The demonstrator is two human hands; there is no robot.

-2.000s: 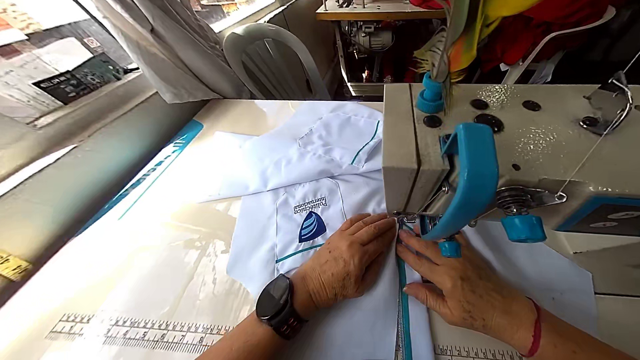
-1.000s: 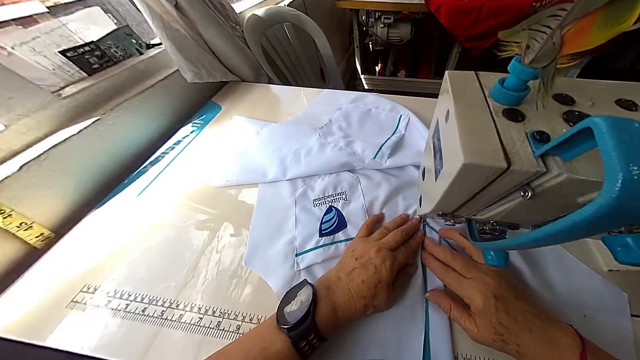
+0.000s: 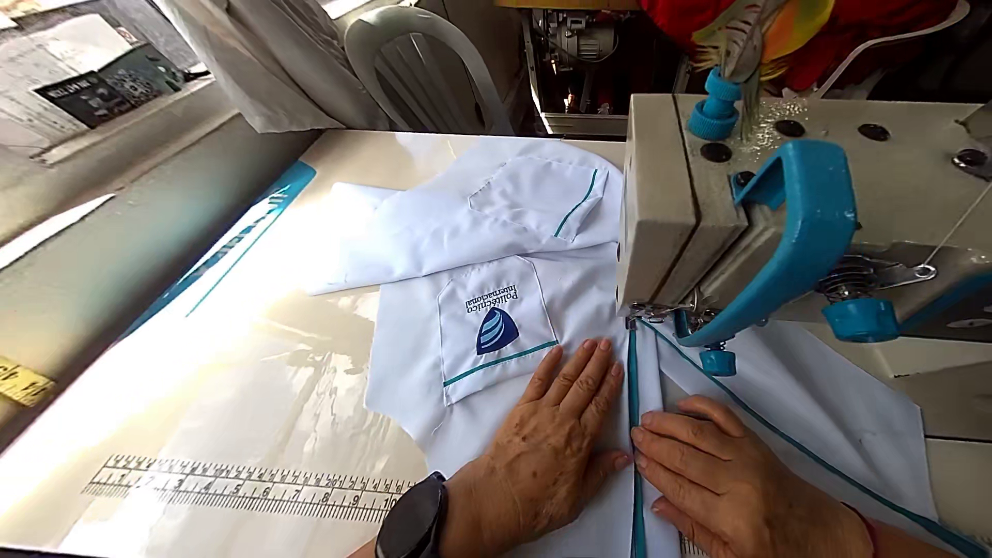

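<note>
A white fabric garment (image 3: 411, 349) with teal piping lies under the head of a sewing machine (image 3: 659, 194). My left hand (image 3: 554, 442), with a watch (image 3: 415, 515) on its wrist, rests flat on the cloth left of the piped seam (image 3: 635, 403). On the seam's right side my right hand (image 3: 721, 473) presses the folded edge, its fingertips at the piping. A patch pocket (image 3: 496, 333) with an embroidered emblem and a teal band is beside my left fingers. Another pocket (image 3: 542, 198) lies farther back. The needle area is partly hidden behind the machine's blue guard (image 3: 814, 225).
A printed ruler scale (image 3: 256, 484) runs along the table's near left part. Behind the table stand a plastic chair (image 3: 426, 62) and another machine's motor (image 3: 581, 43). A curtain (image 3: 263, 62) hangs at the window, and a yellow measuring tape (image 3: 23, 384) is at the left edge.
Both hands have moved toward me along the seam, away from the needle area. More of the piping now shows between them and the machine. The view has shifted.
</note>
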